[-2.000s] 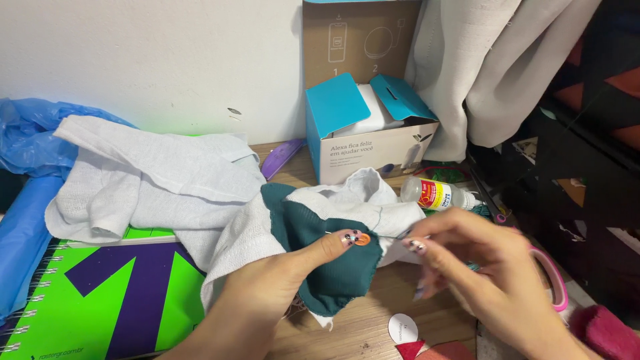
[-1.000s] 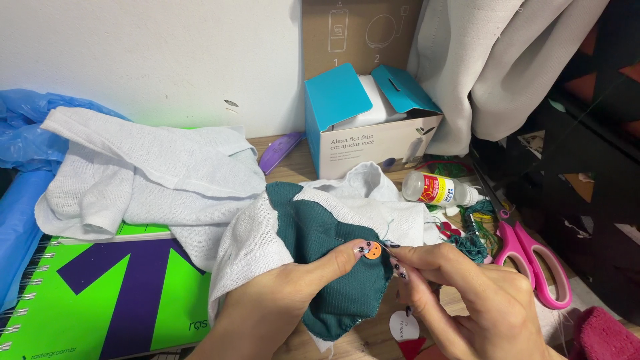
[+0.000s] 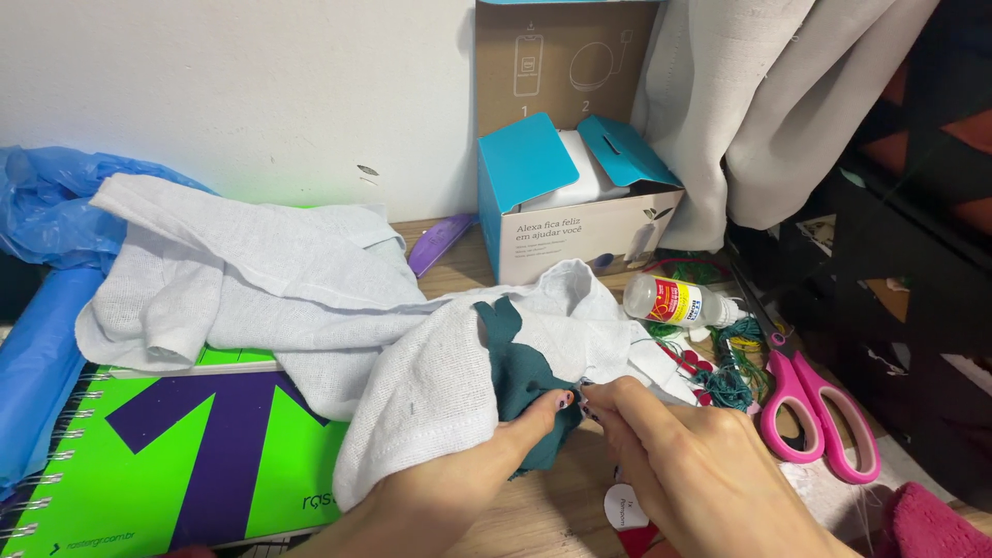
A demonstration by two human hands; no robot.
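My left hand [image 3: 496, 457] grips a bunched white woven cloth [image 3: 434, 380] with a dark teal fabric piece [image 3: 523, 368] lying on it, its thumb on top near the teal edge. The fingertips of my right hand [image 3: 666, 434] are pinched together at that same edge, almost touching the left thumb. Whatever is between the right fingertips is too small and hidden to tell. A bit of orange shows beside the left thumb. The white cloth runs back behind both hands and left toward the notebook.
A green spiral notebook [image 3: 139, 465] lies left under more white cloth [image 3: 256, 271], beside blue plastic [image 3: 39, 341]. Behind stand an open box [image 3: 589, 232] and a purple tool [image 3: 440, 240]. At right are a glue bottle [image 3: 674, 301], teal thread [image 3: 725, 380] and pink-handled scissors [image 3: 806, 411].
The teal piece, spread broadly a second ago, is now folded more narrowly at my left thumb. The orange spot there shows much less. My right hand has come back from farther off to the teal edge.
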